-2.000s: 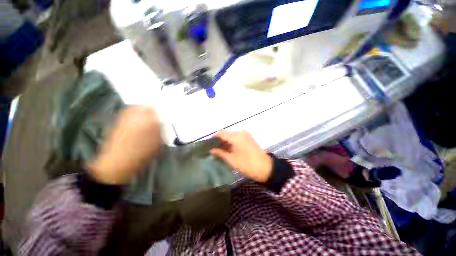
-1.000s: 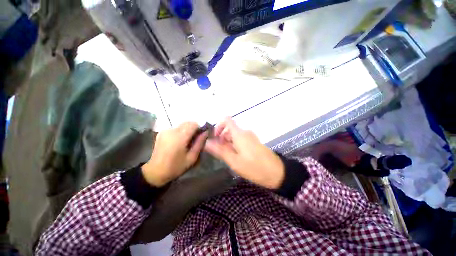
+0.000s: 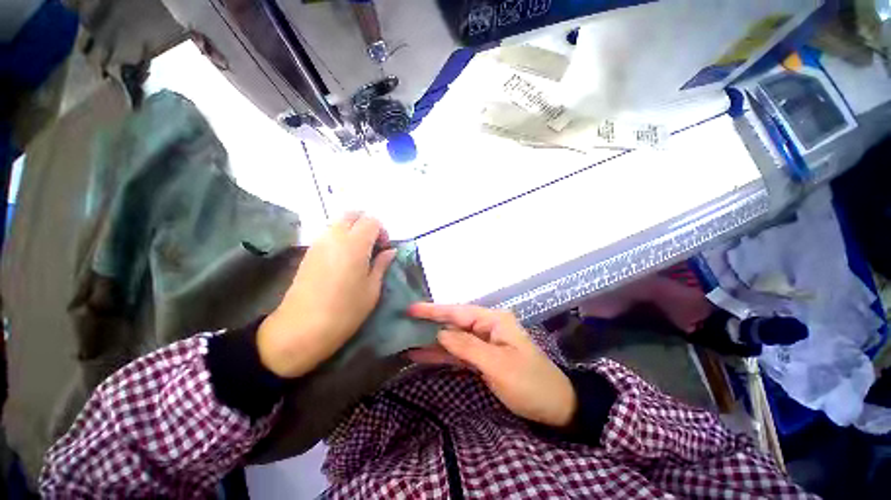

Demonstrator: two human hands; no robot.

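Observation:
My left hand (image 3: pixel 327 293) is closed over the corner of the grey-green cloth piece (image 3: pixel 396 311) at the table's front edge, below the needle area. My right hand (image 3: pixel 503 361) pinches the cloth's lower right edge, thumb beneath and hidden. More grey-green cloth (image 3: pixel 186 215) spreads left over the large brown-olive panel (image 3: pixel 54 293), which drapes over the table and my lap. The needle area (image 3: pixel 357 132) of the white sewing machine (image 3: pixel 625 78) is beyond my hands, and the cloth is not under it.
Pale printed labels (image 3: pixel 547 107) lie under the machine's arm. A ruler tape (image 3: pixel 625 254) runs along the front edge. A small tray (image 3: pixel 806 107) and blue snips (image 3: pixel 782 146) are at the right end. White cloth (image 3: pixel 801 293) is heaped low at right.
My hands were together, pinching the cloth; now my right hand has moved down and right, away from my left, and the grey-green piece shows flat between them. The view has moved closer.

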